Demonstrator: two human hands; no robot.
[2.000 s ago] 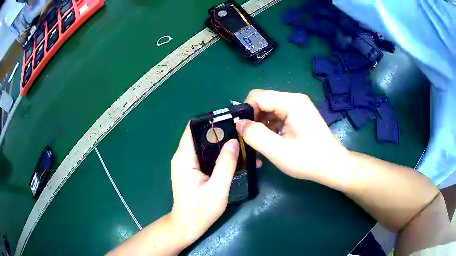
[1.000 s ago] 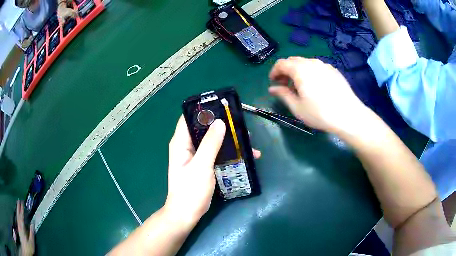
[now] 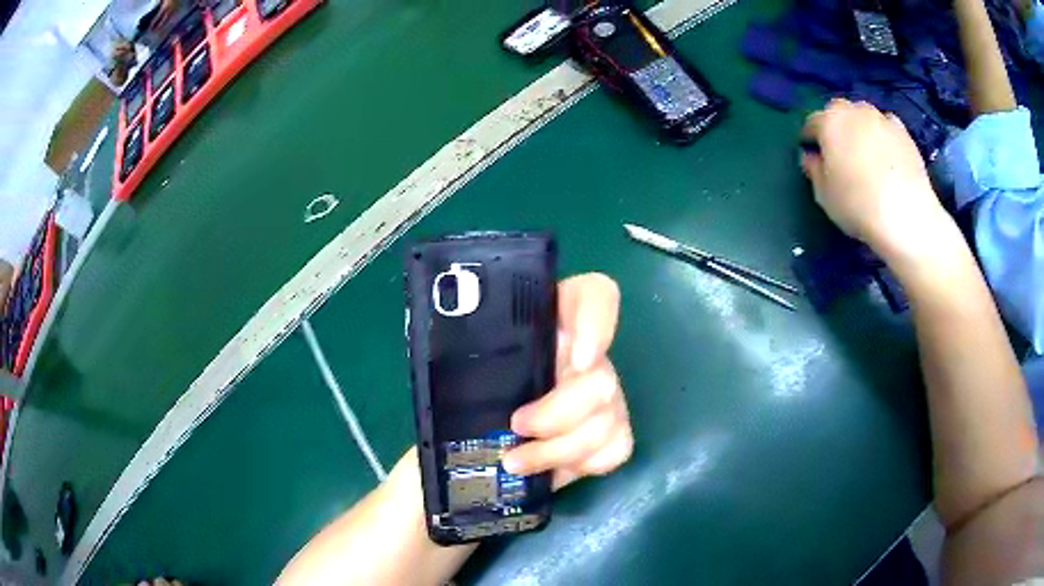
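Observation:
My left hand (image 3: 582, 395) holds a black phone body (image 3: 487, 355) upright, its back face to me. A camera-like opening shows near its top and a board area near its lower end. My right hand (image 3: 870, 172) is at the near edge of the pile of dark blue plates (image 3: 841, 275), fingers curled down. A small dark patch shows at its fingertips; I cannot tell if it grips a plate. Silver tweezers (image 3: 716, 263) lie on the green worktop between the phone and the pile.
An open phone body (image 3: 658, 74) lies across the whitish strip (image 3: 458, 155), with another part (image 3: 536, 31) beside it. A pale ring (image 3: 322, 207) lies beyond the strip. A red tray (image 3: 172, 103) of phones is at upper left. Another person's blue sleeve (image 3: 1002, 172) is at right.
The phone is turned over from its open side to its back face. My right hand has left the phone and moved right to the blue pile. The tweezers now lie fully exposed. The view has shifted.

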